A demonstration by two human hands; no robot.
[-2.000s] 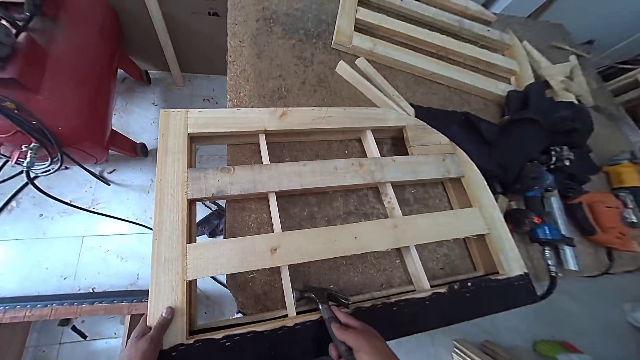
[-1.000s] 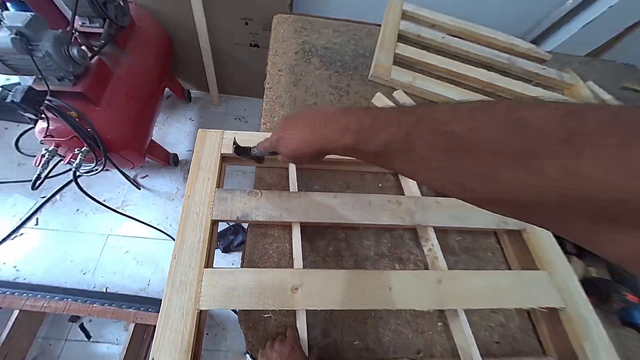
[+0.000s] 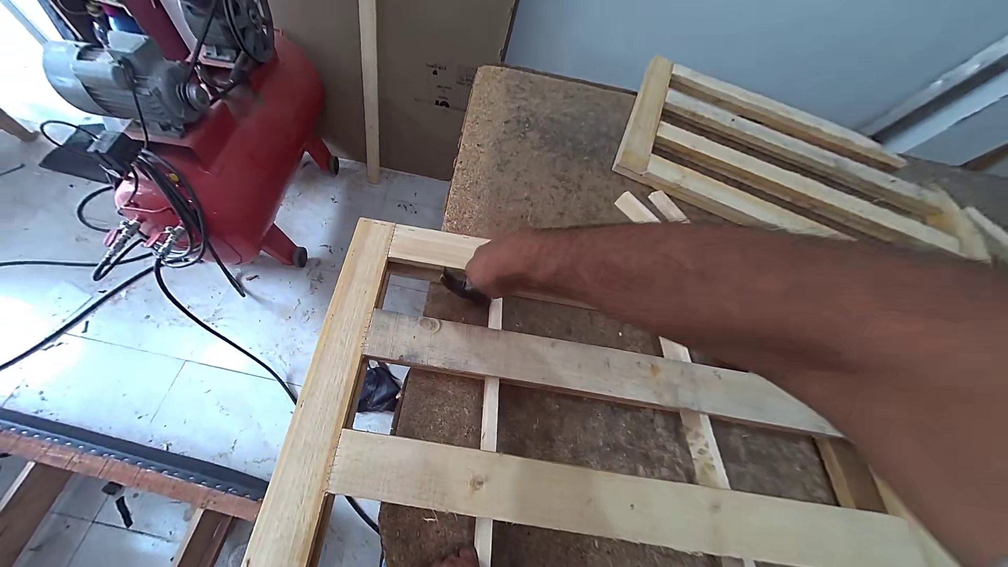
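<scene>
A slatted wooden frame [image 3: 630,492] lies on a worn particle-board tabletop [image 3: 543,142]. My right hand [image 3: 504,268] reaches across to its far rail and is closed around a tool, a hammer in the earlier view; only its dark metal head [image 3: 463,285] shows, just inside the rail, near the upper end of a thin cross strip [image 3: 490,413]. Only a bit of my left hand [image 3: 458,558] shows at the bottom edge, beside the lower end of that strip; its grip is hidden. My right forearm covers the frame's far right part.
A second slatted frame [image 3: 740,193] lies on the tabletop behind, near two loose wood strips [image 3: 636,206]. On the floor at left stands a red air compressor [image 3: 228,157] with black hoses. A bench edge with a dark strip [image 3: 134,457] is at lower left.
My right hand with the hammer has gone from the near rail to the far rail, and its head now sits lower, inside the rail. My left hand has left the frame's near left corner.
</scene>
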